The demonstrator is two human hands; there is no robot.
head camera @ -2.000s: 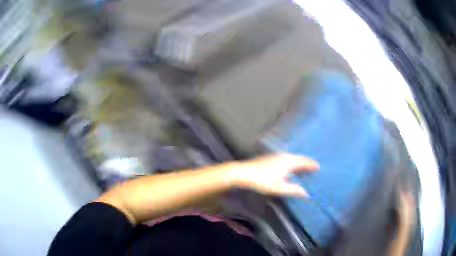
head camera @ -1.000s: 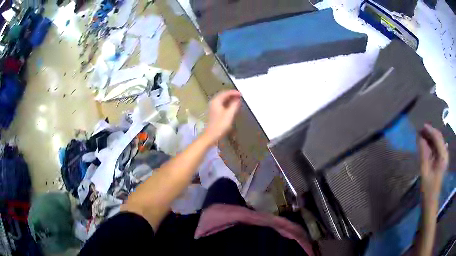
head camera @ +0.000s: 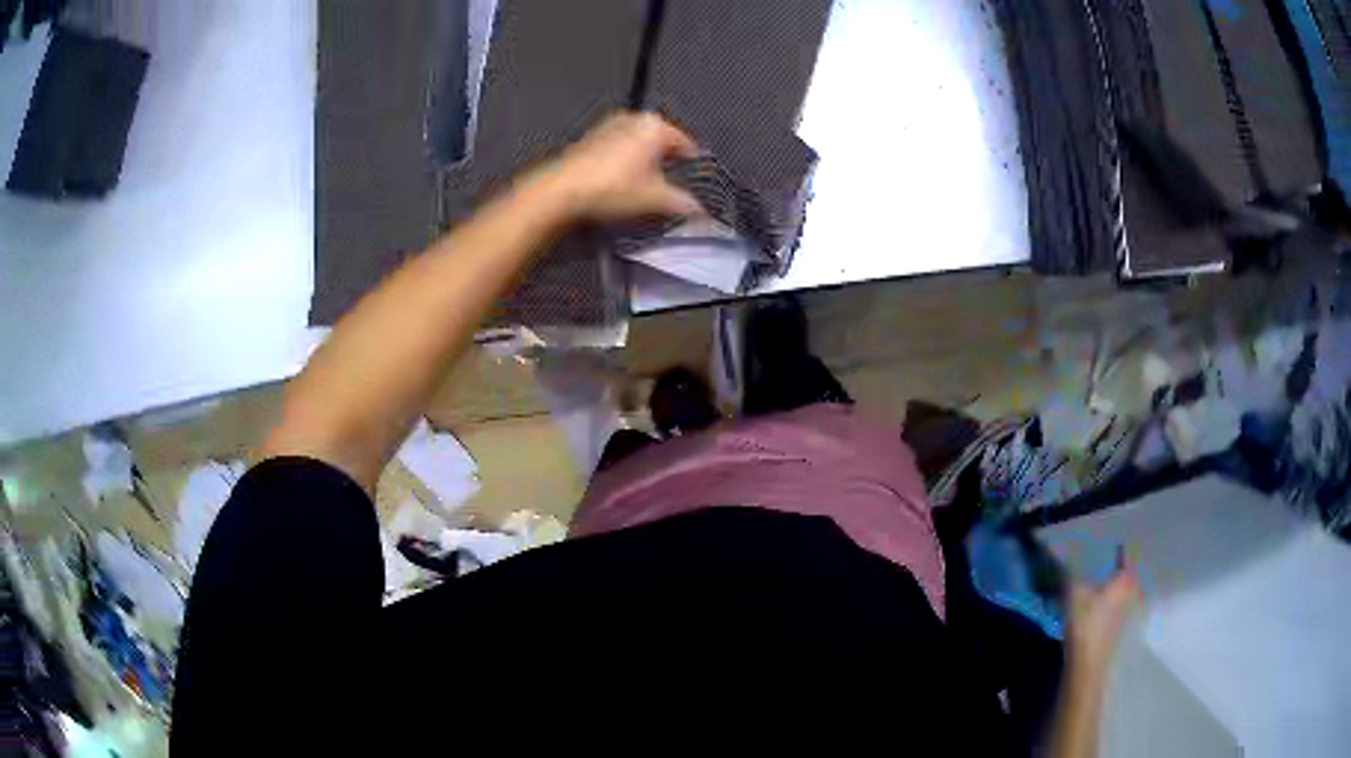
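My left hand (head camera: 637, 170) grips the near end of a stack of dark fine-striped cut panels (head camera: 734, 74) at the table's edge. The plies there bend up in a striped fan, and white paper (head camera: 696, 262) shows under them. The thumb lies over the ply edges; the fingertips are partly hidden. My right hand (head camera: 1099, 604) is low at the right, blurred, away from the stack and beside a pale flat surface. Whether it holds anything cannot be told.
More dark panel stacks (head camera: 374, 163) lie left of the held one and others (head camera: 1059, 141) at the right. A short dark block (head camera: 77, 111) is on the white table (head camera: 193, 252) at far left. Paper and fabric scraps (head camera: 437, 462) litter the tan floor. A blue thing (head camera: 1012, 570) is near my right hand.
The view has swung from the blue panels and tray to other dark stacks. My left hand has gone from empty to gripping a stack's end. My right hand is now low at the right.
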